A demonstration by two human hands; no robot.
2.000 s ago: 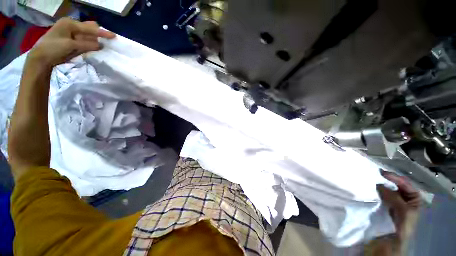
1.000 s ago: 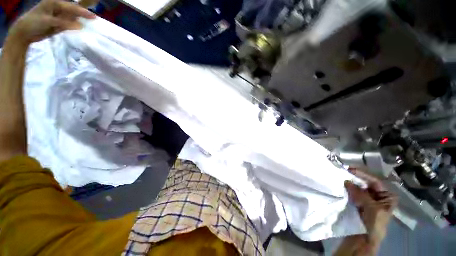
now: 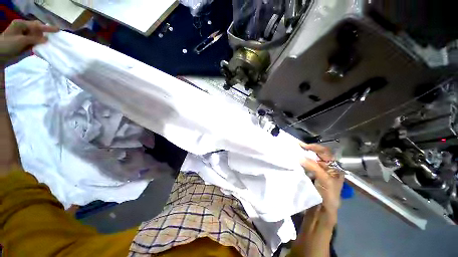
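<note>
A white garment piece (image 3: 186, 115) is stretched as a long strip from upper left to lower right, in front of the grey sewing machine head (image 3: 321, 75). Its loose part hangs over the lap. My left hand (image 3: 22, 39), partly cut off by the left edge, pinches the strip's far left end. My right hand (image 3: 324, 175) grips its right end beside the shiny cylinder (image 3: 359, 164). The small presser parts (image 3: 268, 122) stand at the strip's upper edge; whether they press on the cloth I cannot tell.
A crumpled white pile (image 3: 100, 135) lies at the left. Thread snips (image 3: 208, 42) lie on dark navy cloth (image 3: 155, 52). A brass-coloured round part (image 3: 249, 61) sits left of the head. A checked apron (image 3: 201, 216) covers the lap. A pale board (image 3: 135, 12) is at the top.
My right hand has moved left with the cloth's right end, closer to the presser parts. My left hand has shifted further left. The snips and more of the machine head now show.
</note>
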